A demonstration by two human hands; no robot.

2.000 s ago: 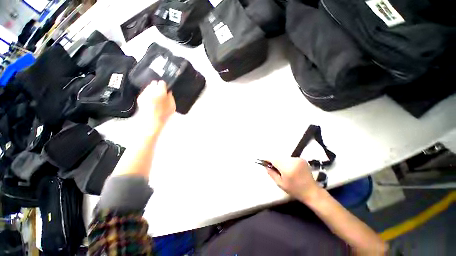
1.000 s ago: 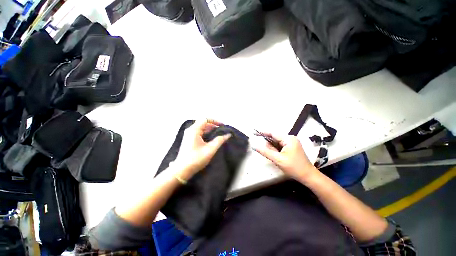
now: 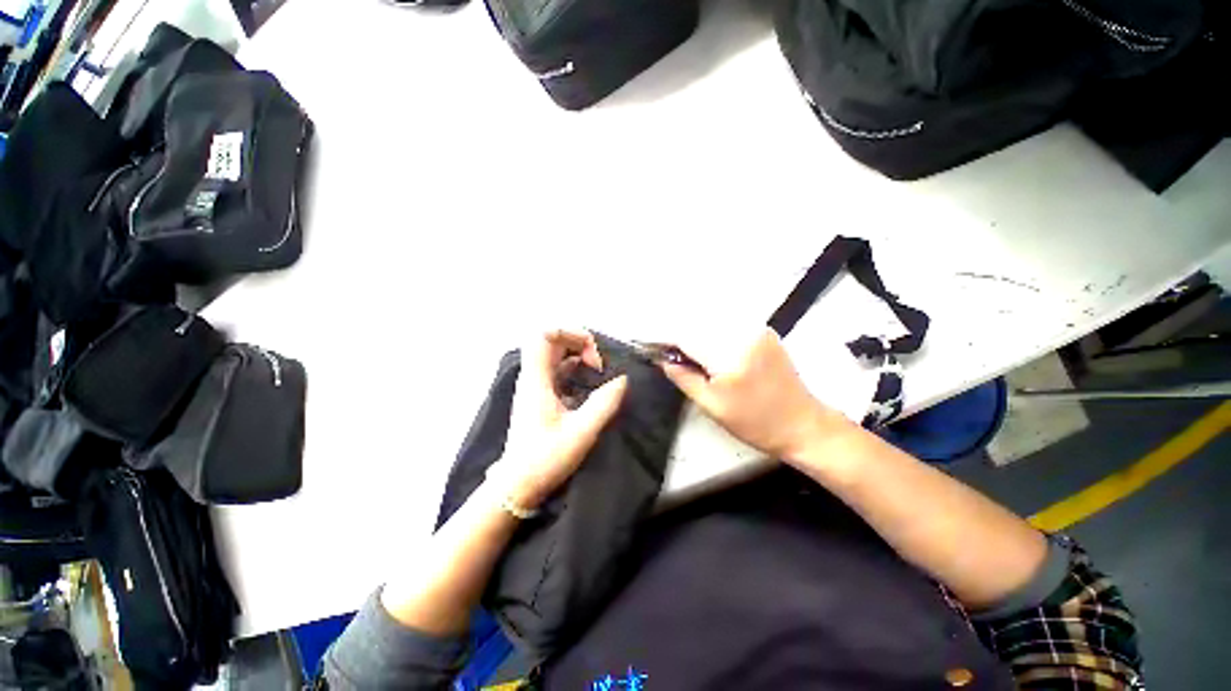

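Note:
A limp black fabric bag (image 3: 581,540) hangs over the near table edge, close to the wearer's apron. My left hand (image 3: 556,425) pinches its upper edge between thumb and fingers. My right hand (image 3: 759,398) holds thread snips (image 3: 679,359), mostly hidden in the fingers. The metal tips touch or lie very close to the bag's top edge, just right of my left fingers. I cannot tell whether the snip blades are open or closed.
A black webbing strap with buckle (image 3: 848,257) lies right of my hands on the white table (image 3: 405,243). Stacked small bags (image 3: 250,425) are at left. Large black bags (image 3: 932,81) fill the upper right. Dark thread scraps (image 3: 1040,286) lie at right. A blue bin (image 3: 952,421) stands below the edge.
My left hand left the upper-left bags and brought a black bag to the near edge. My right hand moved left and up, bringing the snips to the bag's edge.

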